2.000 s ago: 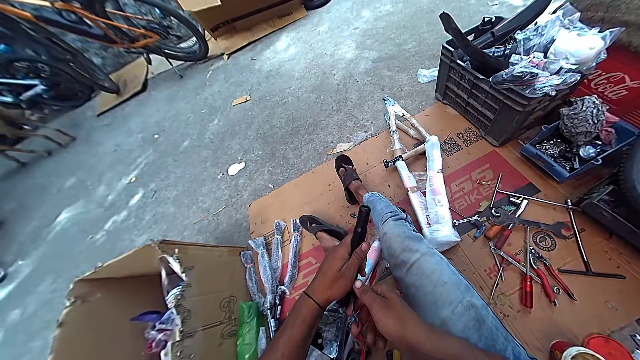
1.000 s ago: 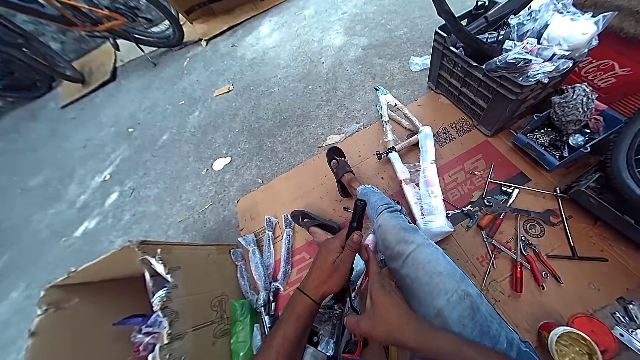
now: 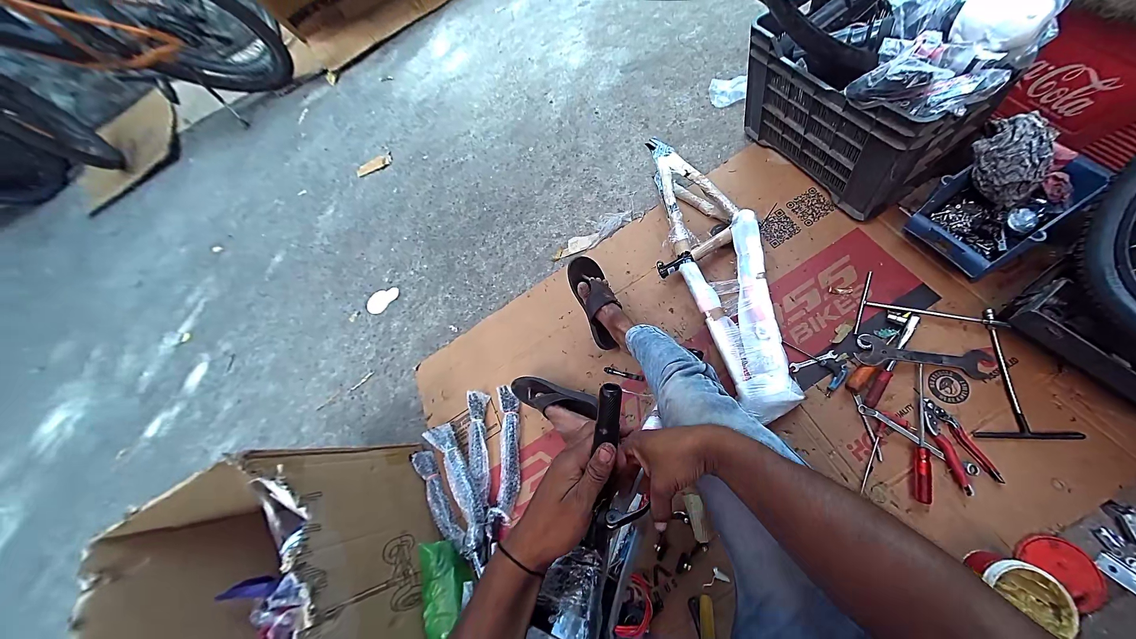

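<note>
A black metal tube (image 3: 608, 417), likely the steerer of a bicycle fork, stands up between my legs with my left hand (image 3: 568, 488) closed around it. Close beside it, my right hand (image 3: 670, 457) has its fingers bent near the tube; what they touch is hidden. Below the hands are black parts and clear plastic wrapping (image 3: 568, 581). Just beyond my knee a bicycle frame (image 3: 750, 311) in white wrapping lies on the cardboard sheet (image 3: 506, 342). Several bubble-wrapped parts (image 3: 475, 444) lie left of my left hand.
Wrenches, pliers (image 3: 950, 444), a red screwdriver (image 3: 923, 475) and T-handle wrenches (image 3: 1007, 373) lie at right, above an open grease tub (image 3: 1034, 595). A black crate (image 3: 825, 133) and blue parts tray (image 3: 976, 240) stand upper right. An open carton (image 3: 346, 532) is lower left; bicycles (image 3: 231, 44) stand upper left.
My right hand has shifted up beside the upper part of the tube, with its forearm now across my thigh. My left hand still holds the tube.
</note>
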